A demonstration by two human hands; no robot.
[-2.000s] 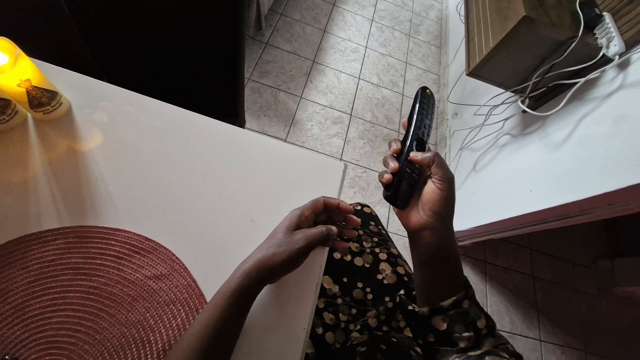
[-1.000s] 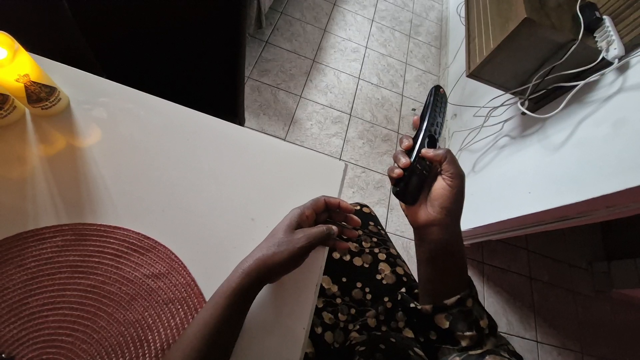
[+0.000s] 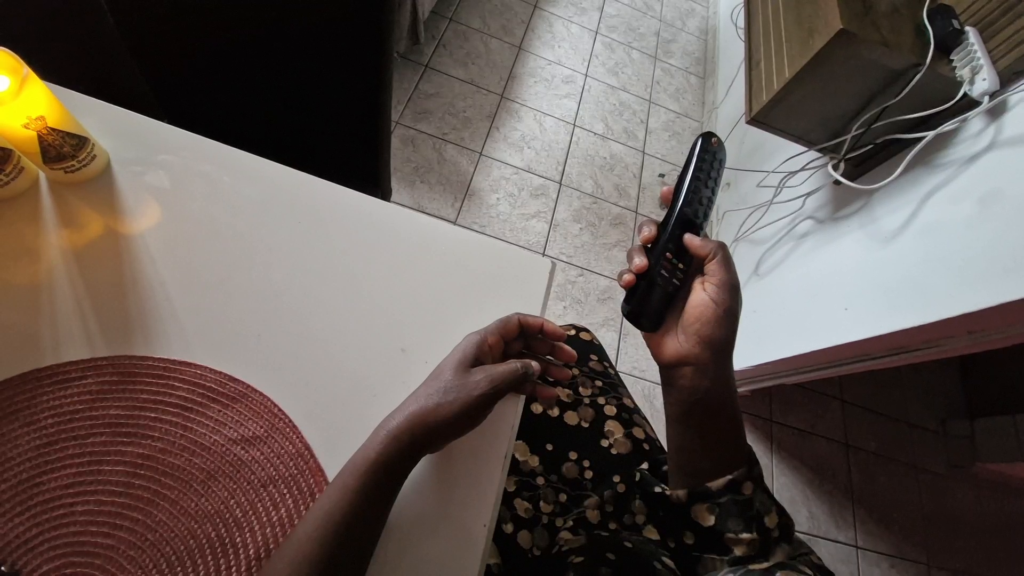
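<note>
My right hand [image 3: 700, 300] grips a black remote control [image 3: 680, 232] upright, to the right of the white table's corner. The thumb lies on the button side and the fingers wrap round the far edge. Resting on the edge of the white table [image 3: 360, 264], my left hand [image 3: 496, 372] holds nothing, its fingers loosely curled and apart. Below and to the left of that hand is a round red woven placemat [image 3: 160, 472], partly behind the forearm.
Lit yellow candles [image 3: 68, 148] stand at the table's far left. On the right, a white surface [image 3: 880, 272] carries a wooden box-like item [image 3: 832, 72], a white power strip [image 3: 974, 68] and tangled white cables [image 3: 864, 148]. Grey floor tiles [image 3: 592, 168] show between the two surfaces.
My right hand shifted slightly right with the remote between the first and second frames, and the remote's tilt has changed a little. My left hand has stayed on the table edge.
</note>
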